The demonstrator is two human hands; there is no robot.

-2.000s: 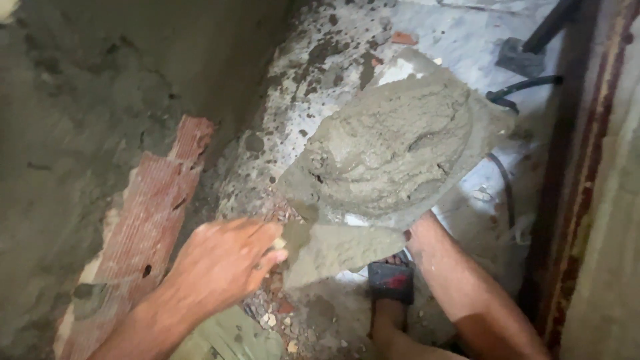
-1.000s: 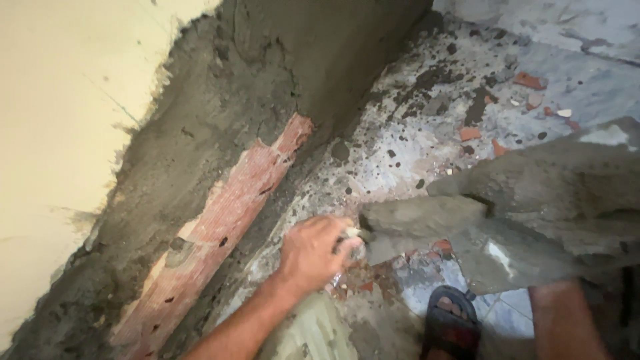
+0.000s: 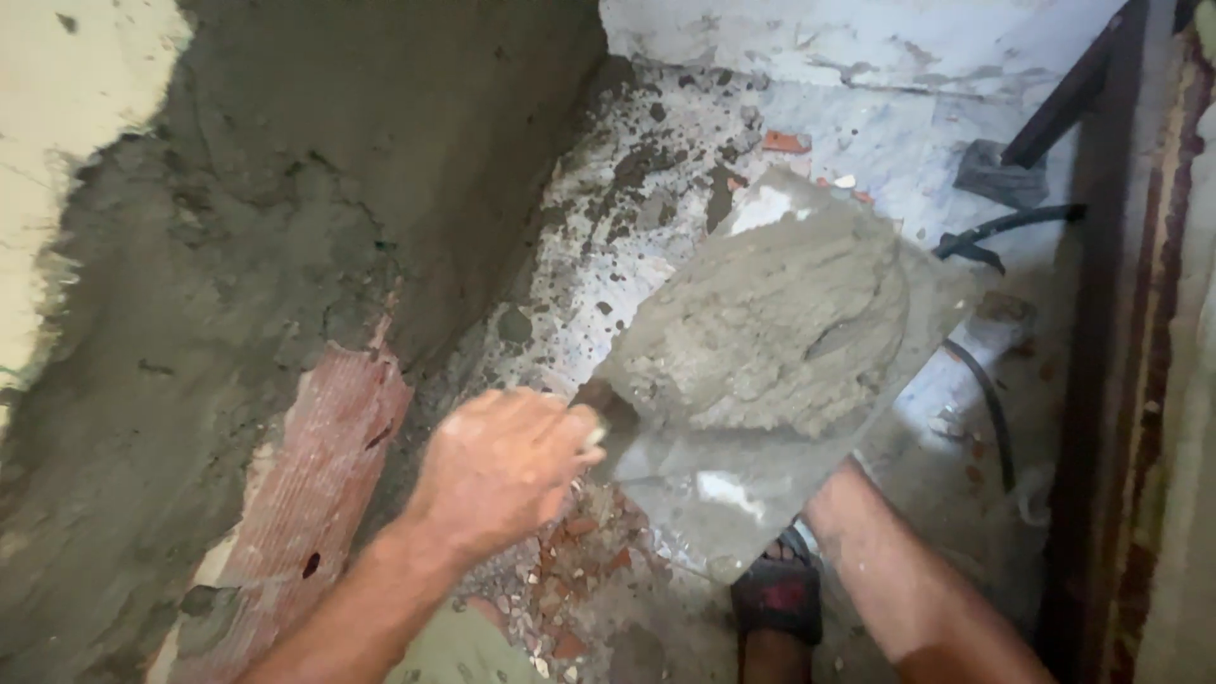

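Observation:
My left hand (image 3: 513, 461) is closed around the handle of a trowel (image 3: 608, 413), whose dark blade is partly visible against the left edge of a mortar board (image 3: 731, 532). A thick heap of wet grey mortar (image 3: 779, 323) lies on the board. My right forearm reaches under the board's lower edge, and the fingers are hidden beneath it. To the left, a strip of bare ribbed red brick (image 3: 318, 456) shows in a wall coated with grey mortar (image 3: 237, 275).
Brick rubble (image 3: 579, 560) and mortar splashes lie on the floor along the wall. A sandalled foot (image 3: 779, 594) stands below the board. At right are a dark metal leg (image 3: 1064, 104), a black hose (image 3: 988, 408) and a dark upright frame (image 3: 1092, 380).
The mortar-loaded trowel blade seen earlier is now mostly out of sight by the board's edge. Mortar covers part of the brick strip's upper end, which was bare before. The view has swung right since one second ago.

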